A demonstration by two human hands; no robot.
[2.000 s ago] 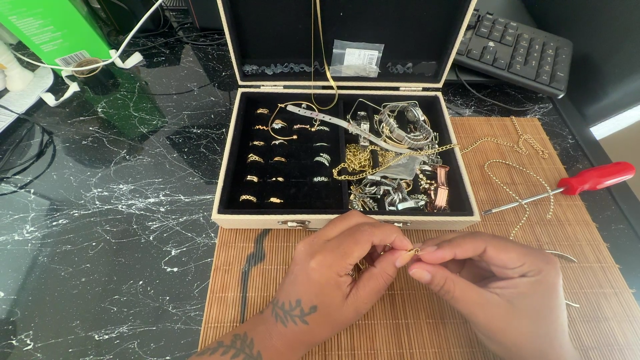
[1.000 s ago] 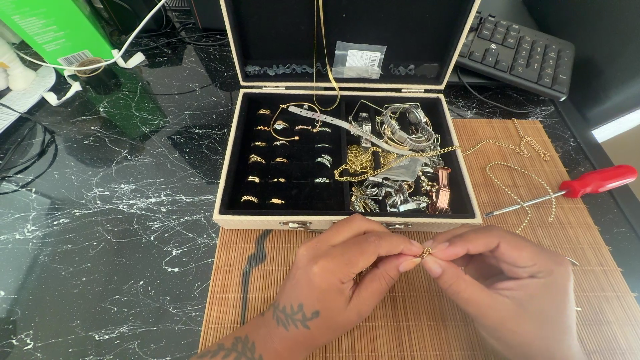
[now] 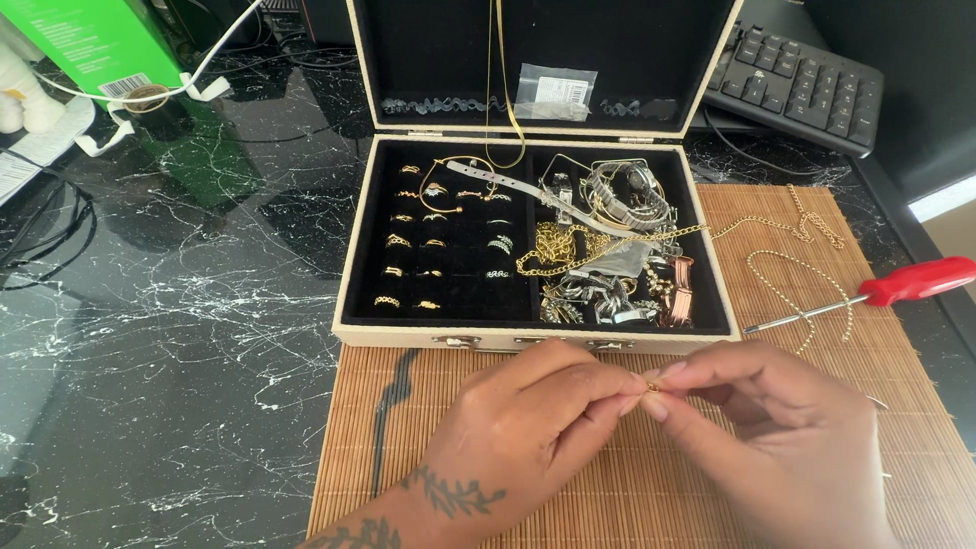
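Observation:
Between the fingertips of both hands is a small gold-coloured piece of jewelry (image 3: pixel 653 388), mostly hidden. My left hand (image 3: pixel 541 427) pinches it from the left, and my right hand (image 3: pixel 770 435) pinches it from the right. Just beyond them stands an open jewelry box (image 3: pixel 450 335). Rows of rings (image 3: pixel 398 241) sit in its black left side, with a gold-coloured open bangle (image 3: pixel 424 191) on top. Watches (image 3: pixel 637 194), a pale strap (image 3: pixel 503 179) and tangled chains lie in the right side. A gold-coloured curb chain (image 3: pixel 579 263) runs out over the box's right edge.
A bamboo mat (image 3: pixel 770 366) lies under the box and hands. At right are a red-handled screwdriver (image 3: pixel 915 280) and a gold-coloured ball chain (image 3: pixel 789 255). A black keyboard (image 3: pixel 808 88) is at back right. A green box (image 3: pixel 99 46), white cable and black cables are at left.
Both hands stay together in front of the box, with only small shifts of the fingers around the gold-coloured piece.

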